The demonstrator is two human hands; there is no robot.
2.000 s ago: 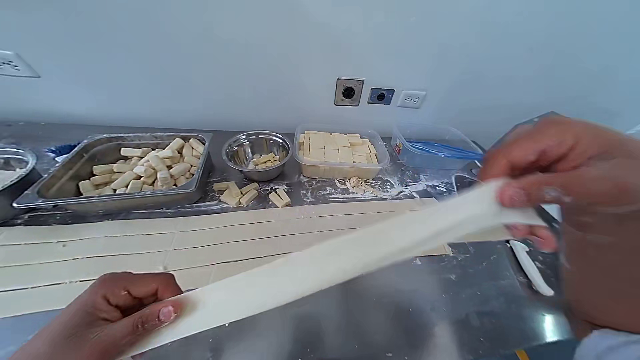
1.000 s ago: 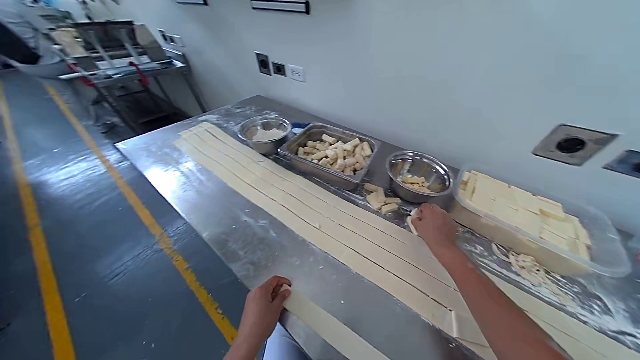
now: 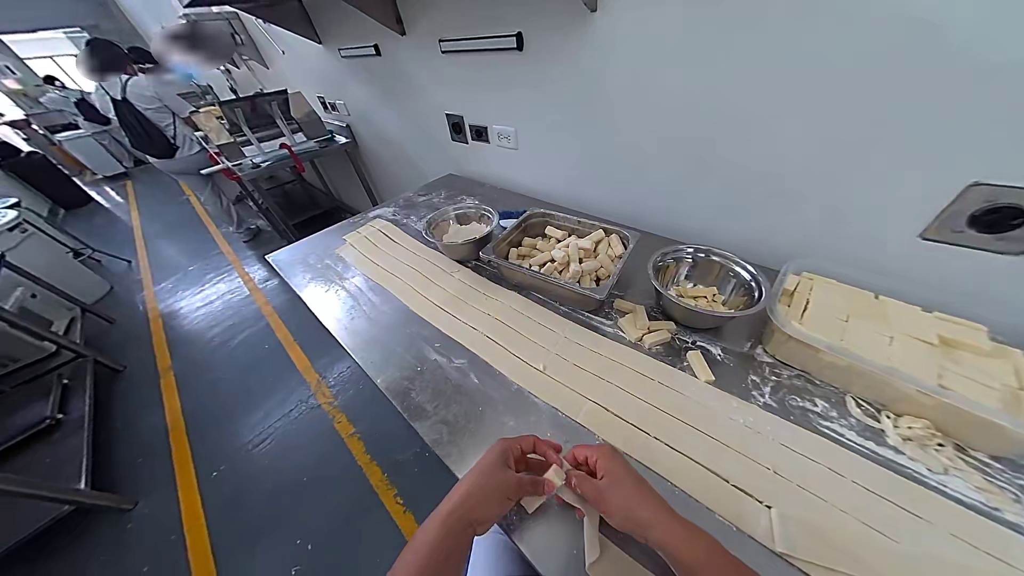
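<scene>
Near the front edge of the steel table my left hand [image 3: 512, 480] holds a small pale stick, likely cheese [image 3: 554, 475]. Right beside it, my right hand [image 3: 612, 488] pinches a loose dough strip [image 3: 592, 532] against the stick; the strip hangs down to the table. Behind my hands, several long dough strips [image 3: 552, 360] lie side by side along the table. A few loose sticks [image 3: 640, 322] rest on the table beyond them, one lying apart [image 3: 700, 366].
Along the wall stand a steel bowl of flour [image 3: 462, 232], a steel pan of dough-wrapped sticks [image 3: 552, 292], a steel bowl with sticks [image 3: 708, 316] and a plastic tub of pale slabs [image 3: 888, 372]. Dough scraps [image 3: 920, 436] lie nearby. Co-workers [image 3: 152, 120] stand far left.
My hands, stretching a dough strip between them at first, then apart with the right one at the loose sticks, are now together around a stick and the strip. The view has swung left.
</scene>
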